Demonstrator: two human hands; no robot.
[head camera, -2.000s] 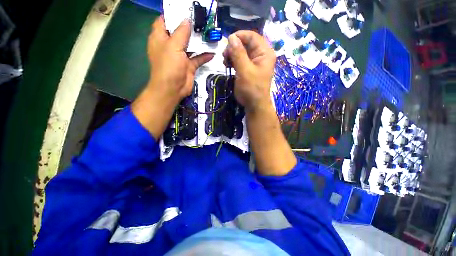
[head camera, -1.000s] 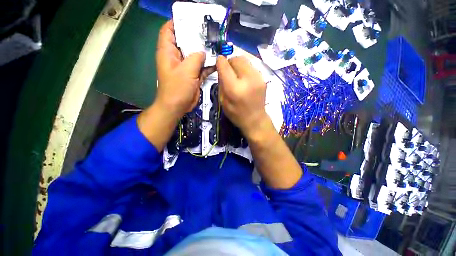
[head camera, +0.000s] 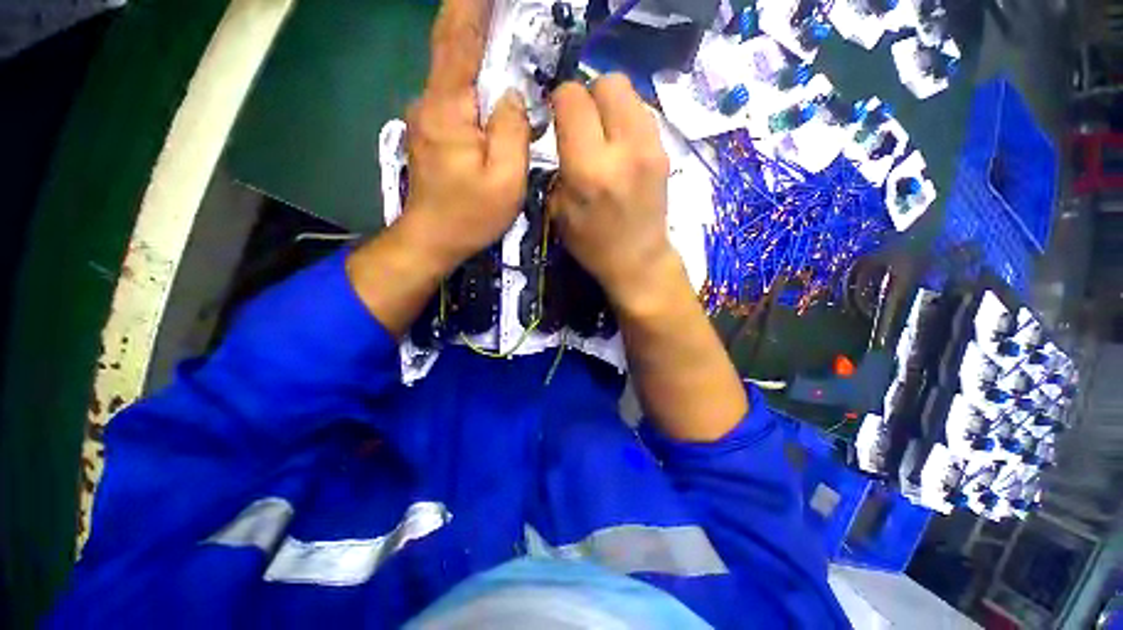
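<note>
My left hand (head camera: 462, 172) holds the small white end panel (head camera: 503, 55) from its left side, with a finger stretched up along its edge. The panel is tilted, and a black part (head camera: 567, 55) shows on its right side. My right hand (head camera: 612, 185) is closed at the panel's lower right edge, its fingertips near the black part; what they pinch is hidden. Below both hands lies the white power strip housing (head camera: 415, 359) with black socket inserts (head camera: 472, 302). A yellow-green earth wire (head camera: 499, 353) loops across them, one end hanging free.
Blue lead wires (head camera: 788, 234) lie in a pile right of the work. Several white end panels (head camera: 911, 191) lie beyond it, more in rows (head camera: 1004, 406) at the right. A blue plastic bin (head camera: 1022, 160) stands at the right. A chipped metal edge (head camera: 185, 185) curves along the left.
The end panel has tilted and moved up, and its blue component no longer shows. My left finger now stretches up along its edge. My right hand has shifted slightly up and right.
</note>
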